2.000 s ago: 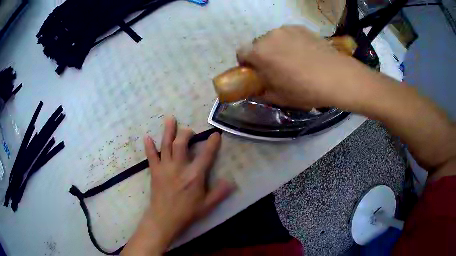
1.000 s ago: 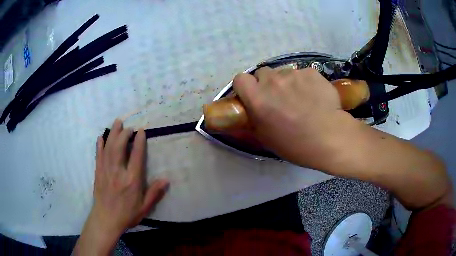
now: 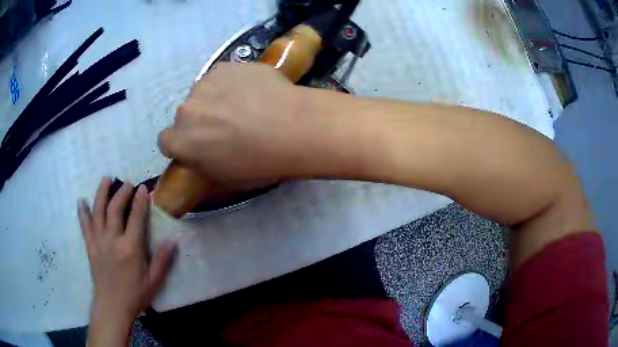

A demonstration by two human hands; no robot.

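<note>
My right hand [image 3: 230, 125] grips the wooden handle of the steam iron [image 3: 254, 198], whose tip points to the lower left, close to my left fingertips. My left hand [image 3: 122, 237] lies palm down on the table with its fingers spread a little, on the dark fabric strap [image 3: 116, 186]. The strap's end shows just past my left fingers, and a short length shows between my fingers and the iron. The rest of the strap is hidden under the iron and my right hand.
A fan of flat dark strips [image 3: 68, 91] lies at the left on the white table [image 3: 325, 223], beside clear plastic with blue lettering. A metal iron rest [image 3: 539, 41] is at the upper right. The black hose rises from the iron's rear. A round white base [image 3: 457, 308] stands on the speckled floor.
My right hand has moved the iron left along the strap, up to my left hand, and turned it more diagonal. My left hand stays on the strap end. The view has shifted.
</note>
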